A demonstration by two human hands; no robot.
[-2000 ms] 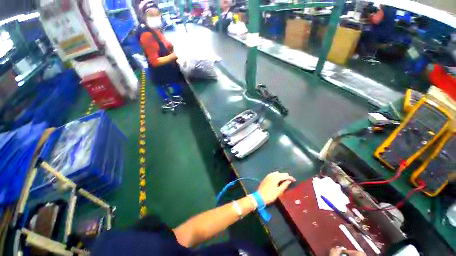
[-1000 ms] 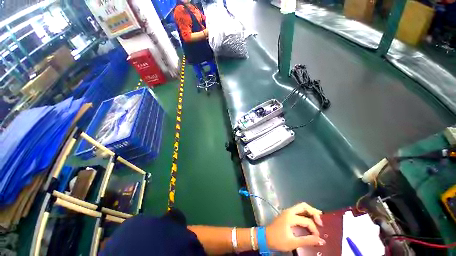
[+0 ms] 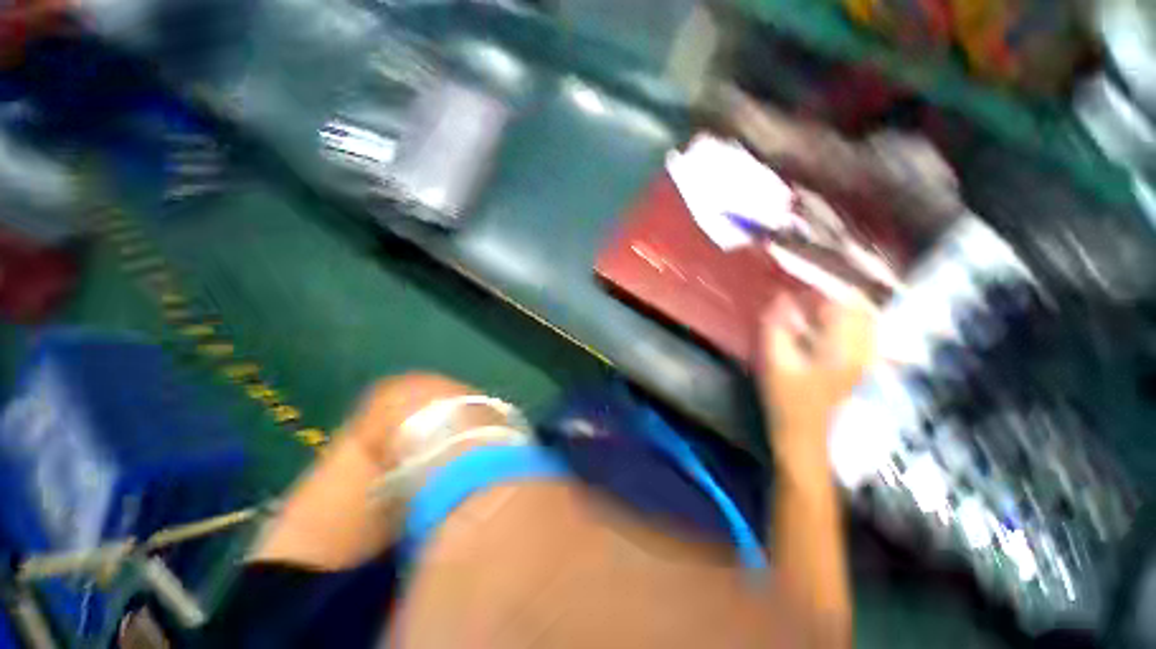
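The view is strongly blurred. The dark red tester panel (image 3: 678, 273) lies at the centre on the green bench, with a white paper slip (image 3: 729, 190) and a blue pen (image 3: 761, 226) on it. My right hand (image 3: 811, 349) is at the panel's right end; its fingers are too blurred to tell if they hold anything. My left hand (image 3: 545, 577), beyond white bands and a blue wristband, is large and close to the camera at the bottom, cut off by the edge; its fingers do not show. Blurred grey units (image 3: 450, 140) lie on the bench at upper left.
A blue crate (image 3: 127, 418) and pale rack bars (image 3: 190, 526) stand at lower left by the yellow-black floor tape (image 3: 241, 374). A blue cord (image 3: 704, 475) hangs before the bench. A shiny white and dark heap (image 3: 976, 431) is at right. Blurred yellow-orange shapes show at upper right.
The view has swung right and blurred. My left hand has left the panel's left end and come close to the camera. My right hand now shows at the panel's right end.
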